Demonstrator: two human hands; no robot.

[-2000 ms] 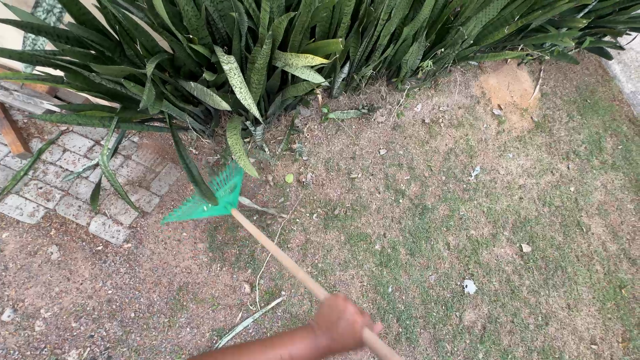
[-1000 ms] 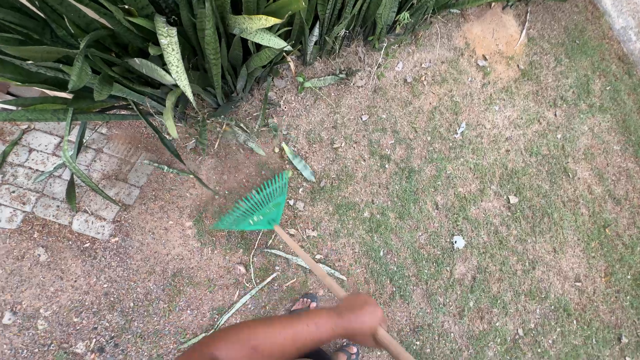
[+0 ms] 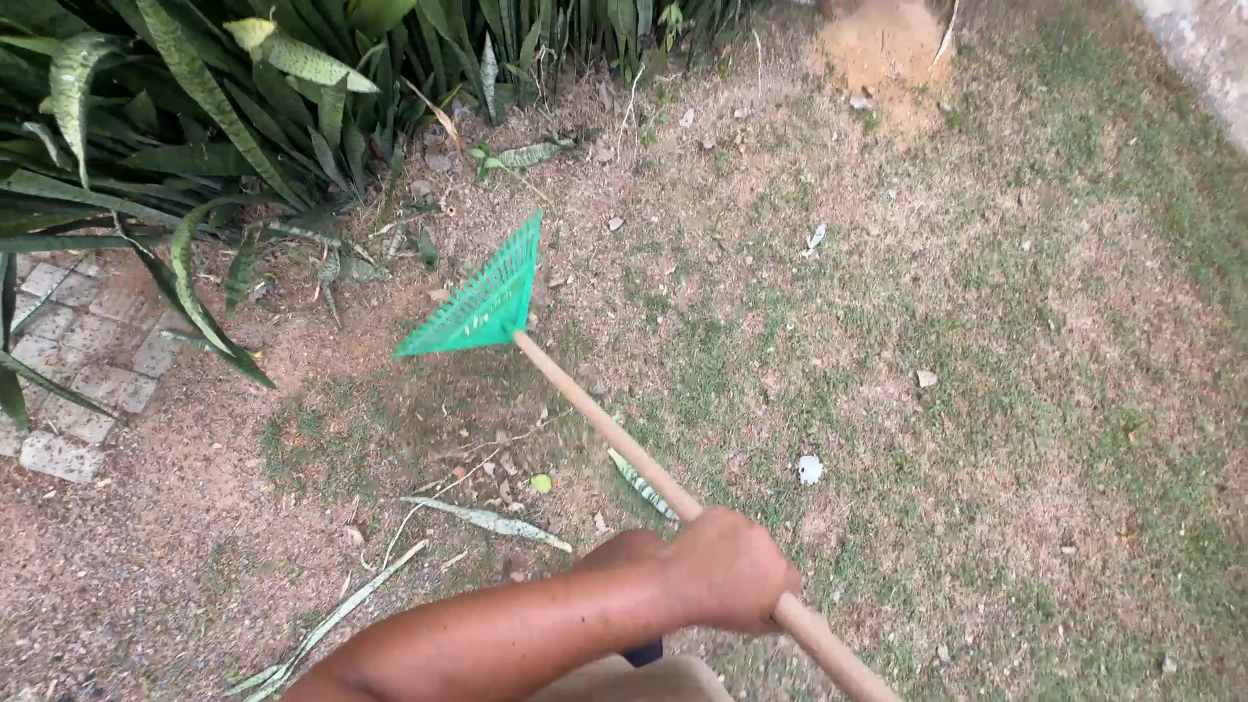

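My left hand (image 3: 733, 570) is closed around the wooden handle (image 3: 624, 439) of a leaf rake, with the forearm reaching in from the lower left. The rake's green plastic fan head (image 3: 483, 307) is at the handle's upper-left end, its tines toward the snake plants; whether it touches the ground cannot be told. Below the head lie a cut snake plant leaf (image 3: 492, 520), a green and white leaf piece (image 3: 641, 485) beside the handle, and a long narrow leaf strip (image 3: 341, 609). My right hand is not in view.
Dense snake plants (image 3: 224, 107) fill the upper left, some leaves drooping over grey pavers (image 3: 107, 341). Patchy grass (image 3: 926, 322) spreads to the right, with a bare sandy patch (image 3: 877, 58) near the top. A pale concrete edge (image 3: 1199, 58) is at the upper right.
The rake head was nearer the pavers, then swept toward me, and is now closer to the plants. Leaf pieces beside the head one second ago now lie below it. My left hand keeps its grip.
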